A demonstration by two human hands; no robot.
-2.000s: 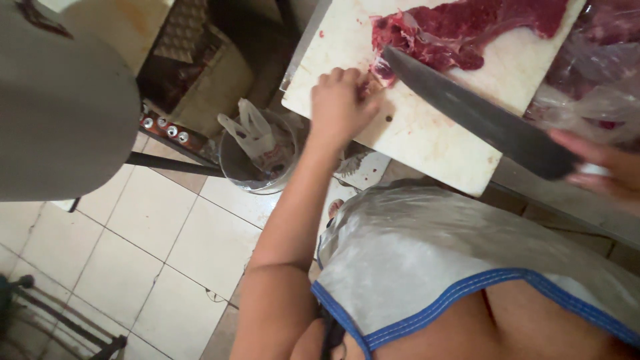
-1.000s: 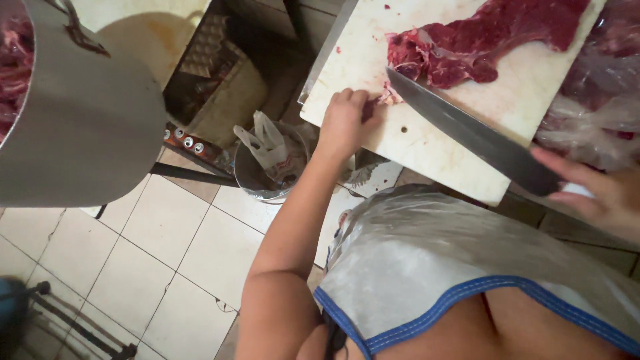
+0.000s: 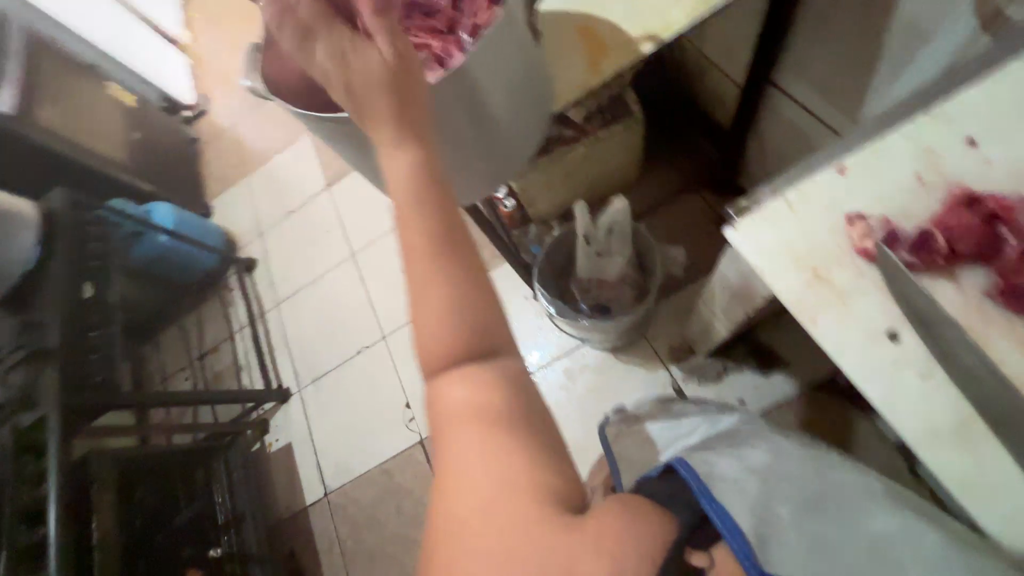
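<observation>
My left hand (image 3: 344, 60) is stretched over the mouth of a large metal pot (image 3: 496, 112) that holds cut raw meat (image 3: 452, 32). It is blurred, and whether anything is in its fingers cannot be told. On the white cutting board (image 3: 832, 296) at the right lies a piece of raw red meat (image 3: 968, 232). The blade of a large knife (image 3: 952, 344) lies across the board, with its tip at the meat's left end. The knife's handle and my right hand are outside the view.
On the tiled floor stands a bucket (image 3: 596, 320) with a plastic bag (image 3: 604, 240) in it. A yellowish container (image 3: 592, 168) sits beyond it. Dark metal racks (image 3: 184, 400) and a blue container (image 3: 172, 240) are at the left.
My left hand has left the cutting board beside the meat and moved left to the pot. The view has swung left, and my right hand has gone out of it.
</observation>
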